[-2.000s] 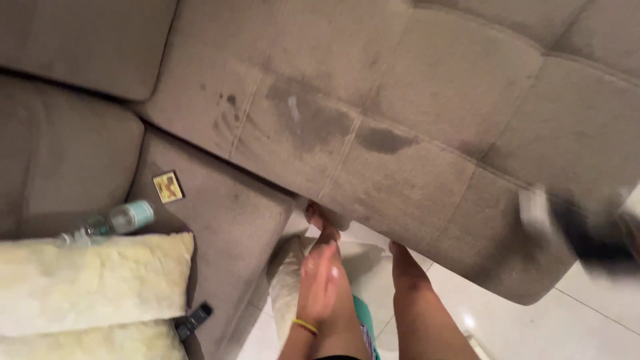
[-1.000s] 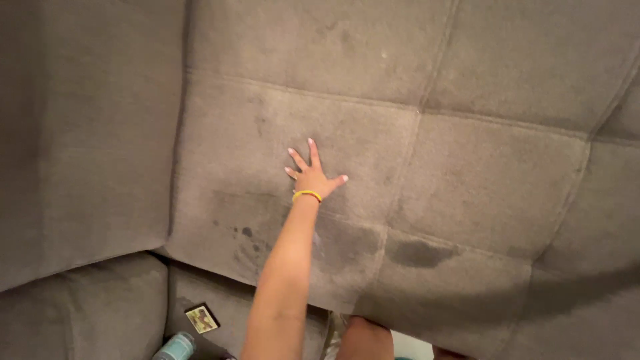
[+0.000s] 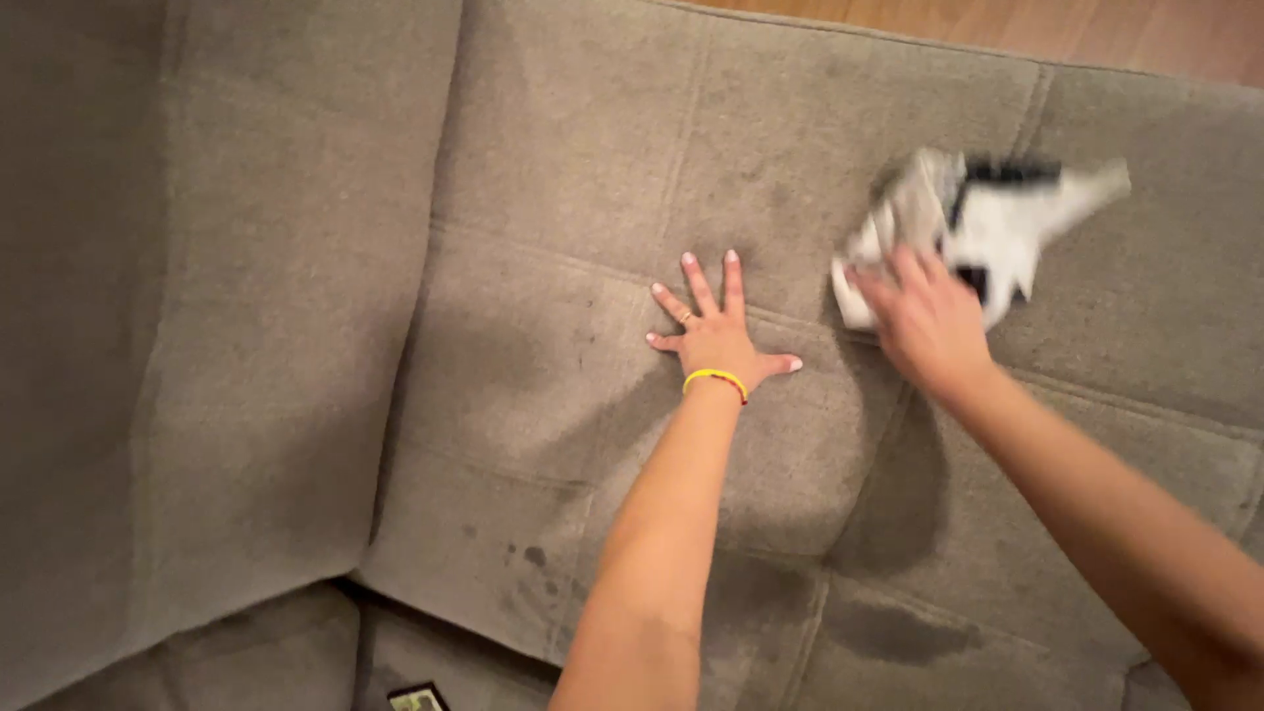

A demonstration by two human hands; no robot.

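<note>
My left hand point(image 3: 718, 341) is spread flat on the seat cushion of a grey-brown fabric sofa point(image 3: 553, 375), palm down, with a yellow bracelet at the wrist and a ring on one finger. To its right, my right hand point(image 3: 928, 311) presses a crumpled white and black cloth point(image 3: 997, 222) against the cushion. The cloth is blurred, and its far end sticks out to the right. Dark damp-looking stains point(image 3: 894, 632) and small dark spots point(image 3: 534, 556) mark the fabric nearer to me.
A sofa backrest point(image 3: 267, 276) rises on the left. Past the far edge of the seat lies a wood-look floor point(image 3: 1106, 35). A small dark-framed item point(image 3: 417, 698) rests on the adjoining sofa section at the bottom edge.
The right hand and cloth have come into view on the cushion, absent one second ago. The left hand stays spread on the seat. The view has moved toward the sofa's far side.
</note>
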